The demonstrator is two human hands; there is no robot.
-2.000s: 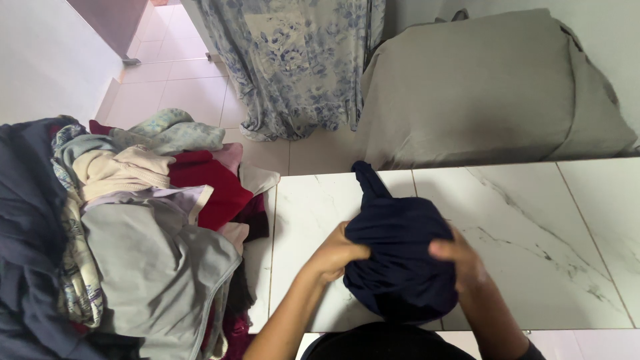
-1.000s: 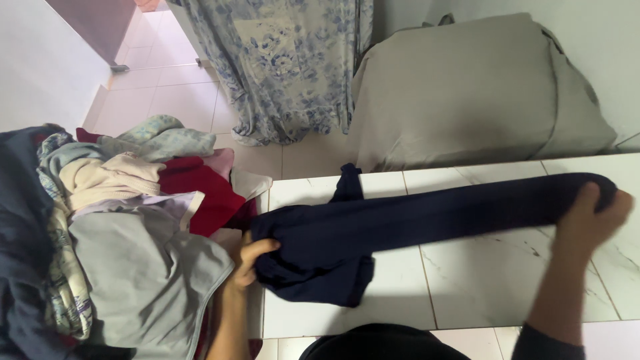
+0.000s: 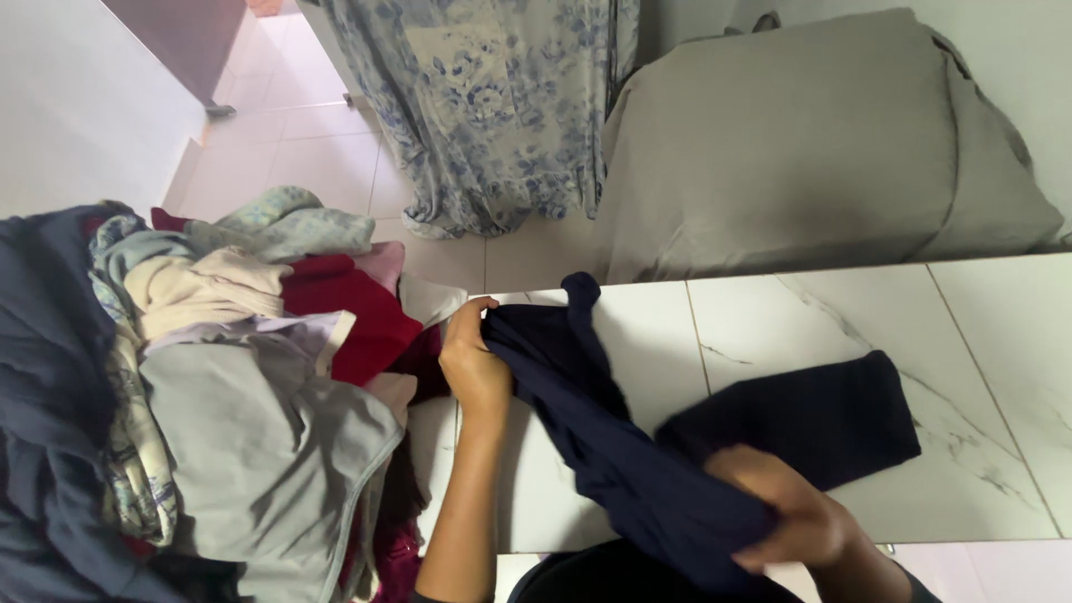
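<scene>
A dark navy garment stretches diagonally over the white marble-patterned tiled surface. My left hand grips its upper left part, near the surface's far edge. Blurred by motion, my right hand holds the lower right part close to my body. One flat section of navy cloth lies on the tiles just beyond my right hand; where it joins the rest is hidden. A narrow rolled end of the garment sticks up past the far edge of the tiles.
A heap of clothes, with a grey garment, a red cloth and a navy cloth, fills the left side. Beyond the tiled surface stand a large grey-covered object and a hanging floral fabric.
First bunched between my hands, the navy garment was then stretched lengthwise to the right. Now my right hand has come back toward my body, and a flat section lies on the tiles.
</scene>
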